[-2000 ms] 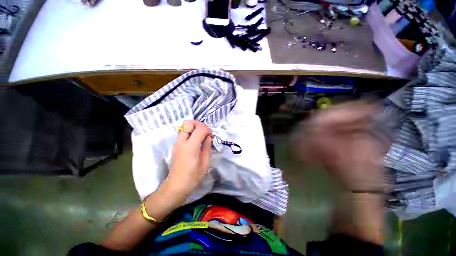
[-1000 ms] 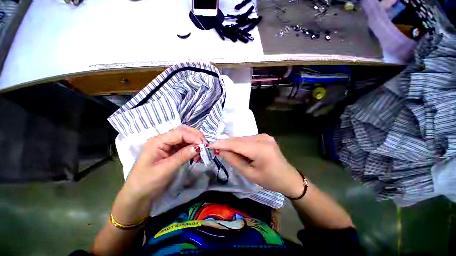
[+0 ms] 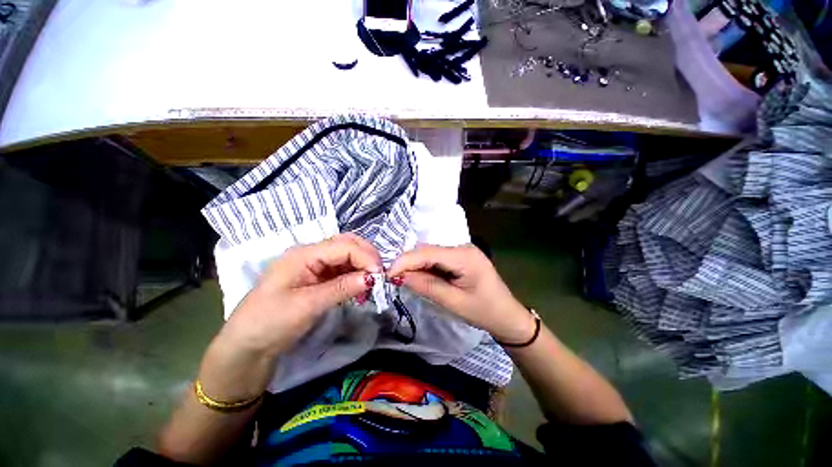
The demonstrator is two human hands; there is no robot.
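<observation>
A grey-and-white striped garment (image 3: pixel 274 205) with a black tape line and white lining lies on my lap, against the table edge. My left hand (image 3: pixel 315 283) pinches a small flap of the garment (image 3: pixel 379 294) between thumb and fingers. My right hand (image 3: pixel 456 283) meets it from the right, fingertips closed together at the same spot. A needle is too small to make out there. A small black loop (image 3: pixel 403 321) hangs just below the fingertips.
The white table (image 3: pixel 228 64) carries a phone (image 3: pixel 387 16), black strips (image 3: pixel 442 55) and, on the grey mat (image 3: pixel 629 87), tiny shiny bits. A wooden drawer (image 3: pixel 214 143) is under the edge. A heap of striped garments (image 3: pixel 702 264) is at the right.
My right hand came in from the right, where it was blurred two seconds ago, to meet my left at the flap. Over the last second both hands have stayed there, with only small finger shifts.
</observation>
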